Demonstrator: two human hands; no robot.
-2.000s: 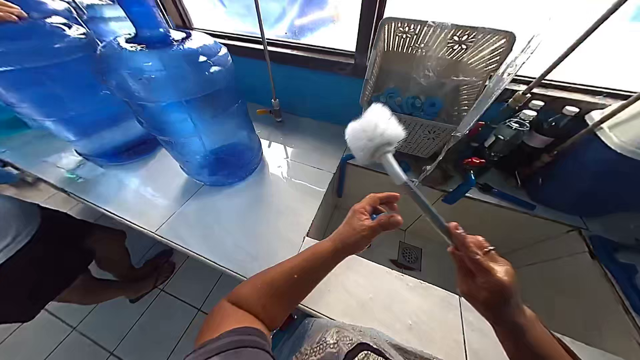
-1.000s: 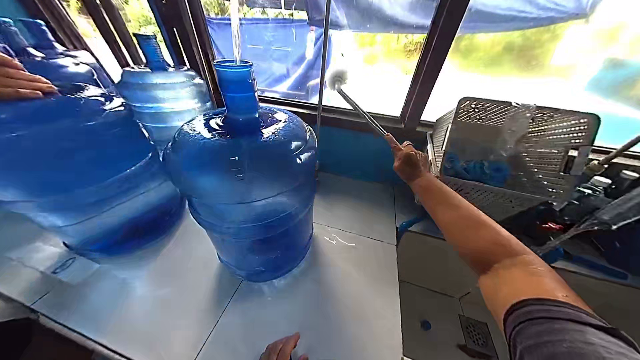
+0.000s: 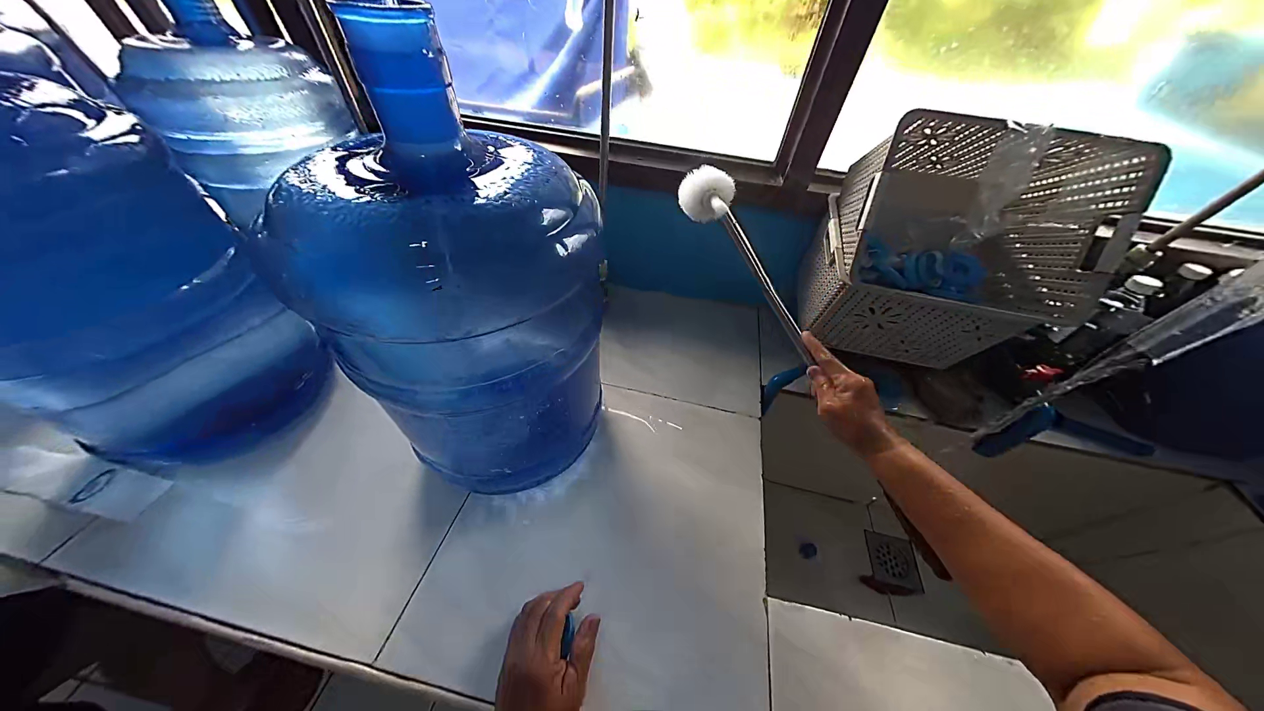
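My right hand (image 3: 844, 395) grips the metal handle of a long round brush (image 3: 707, 194) with white bristles, its head raised near the window frame. My left hand (image 3: 548, 647) is low over the tiled counter (image 3: 632, 553), fingers curled around a small blue object (image 3: 567, 635), perhaps a cap. Between the hands and the window, a large blue water jug (image 3: 464, 296) stands upright on the counter, left of the brush. Its neck reaches the top of the view.
More water jugs (image 3: 232, 109) stand at the left. A perforated plastic basket (image 3: 918, 316) with blue items sits right of the brush, beside dark bottles (image 3: 1136, 296). Below my right arm is a tiled sink basin with a drain (image 3: 892, 561). A vertical rod (image 3: 605, 99) rises behind the jug.
My right hand with the brush has gone from above the sink to near the window. My left hand has moved from beside the brush down to the counter. The view has swung left.
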